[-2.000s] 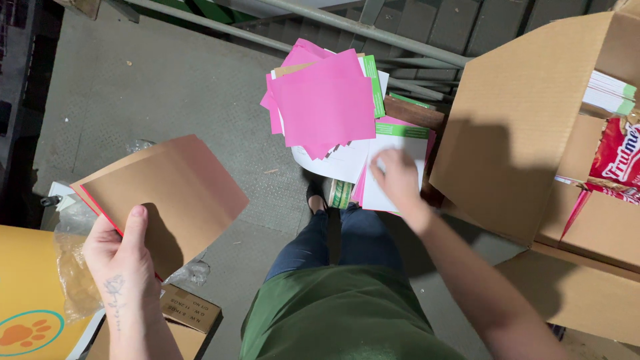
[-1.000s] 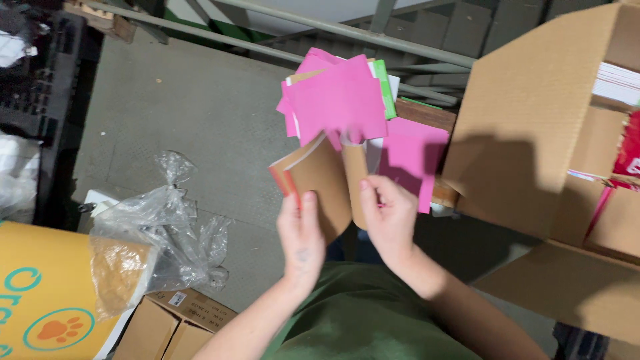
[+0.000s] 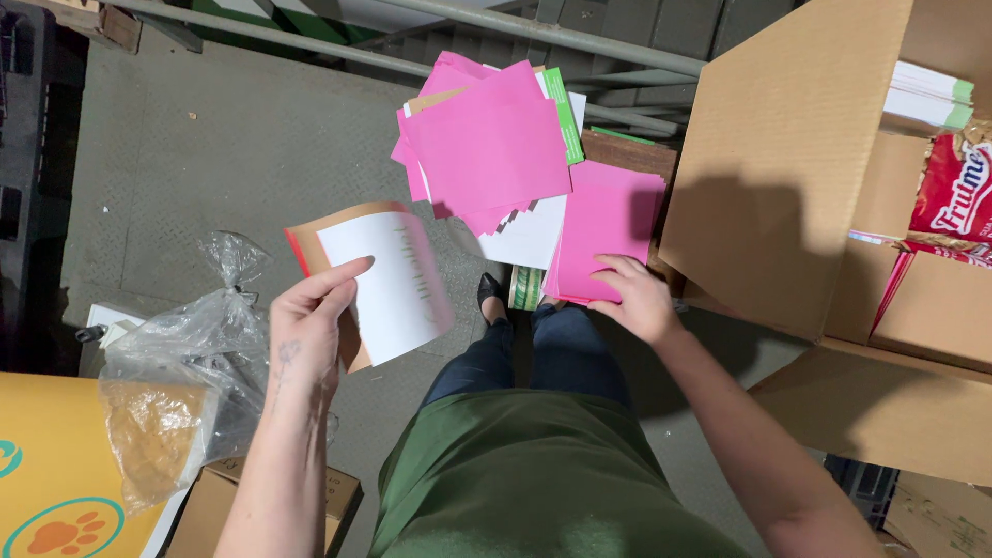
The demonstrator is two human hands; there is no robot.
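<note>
My left hand (image 3: 322, 298) grips a bundle of brown and white sheets (image 3: 387, 287); the white one on top bears writing and curves at its right edge. A red edge shows at the bundle's left. My right hand (image 3: 632, 298) lies on the lower part of a stack of pink sheets (image 3: 608, 221), fingers spread a little; whether it pinches a sheet I cannot tell. Up and left of that stack is a fanned pile of pink sheets (image 3: 488, 143), with white, brown and green-edged ones among them. A roll of green printed tape (image 3: 526, 288) sits below the piles.
At right stands an open cardboard box (image 3: 775, 170) holding a red printed package (image 3: 957, 186) and green-edged papers (image 3: 926, 97). A clear plastic bag (image 3: 186, 364) and a smaller carton (image 3: 205, 511) lie at lower left, beside a yellow printed surface (image 3: 54, 434). A metal railing (image 3: 558, 35) crosses the top.
A second ago both hands were together on the brown sheets. Now my left hand holds the bundle farther left with a white sheet on top, and my right hand has moved right to the pink stack.
</note>
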